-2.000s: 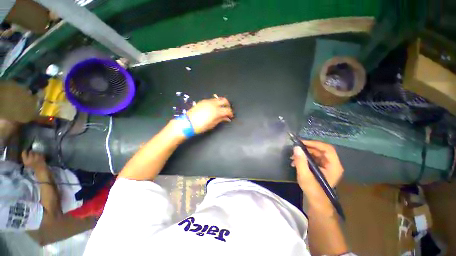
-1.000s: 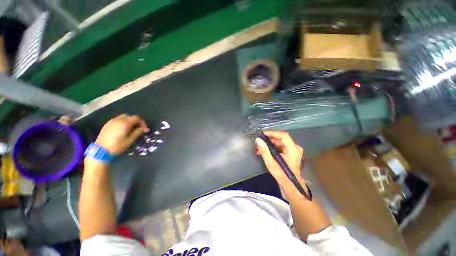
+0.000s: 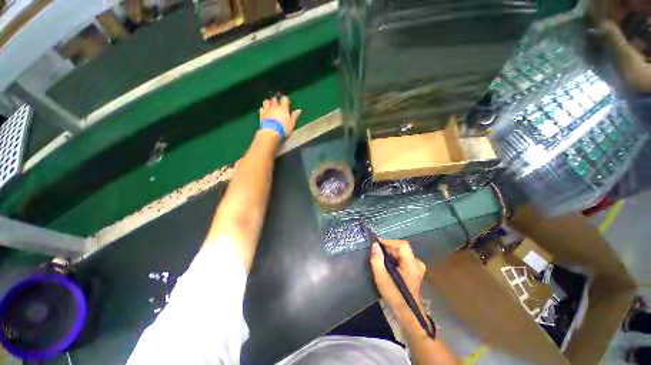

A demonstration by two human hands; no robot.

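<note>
My left hand [image 3: 279, 116] reaches over the pale rail onto the green conveyor belt [image 3: 207, 139]. Something small and dark shows at its fingertips; I cannot tell whether it is held. My right hand [image 3: 398, 269] holds the black soldering iron [image 3: 404, 291] like a pen. The iron's tip is over the speckled silvery patch [image 3: 344, 234] on the green board, where thin silvery strands lie. The brown ring with a dark crumpled centre [image 3: 332, 186] stands just above the patch. Small white connectors [image 3: 161, 285] lie on the dark mat left of my left arm.
A purple-rimmed fan [image 3: 41, 316] is at lower left. A shallow cardboard tray [image 3: 414, 155] sits behind the green board, before a dark wrapped stack [image 3: 428, 71]. Shiny board trays [image 3: 571, 128] are at right. An open carton [image 3: 485, 306] is below the bench edge. Part of a person's arm [image 3: 619, 53] shows at upper right.
My left hand has moved from beside the connectors, forward over the rail to the belt. The iron has stayed in my right hand near the silvery patch. The view has shifted right and forward.
</note>
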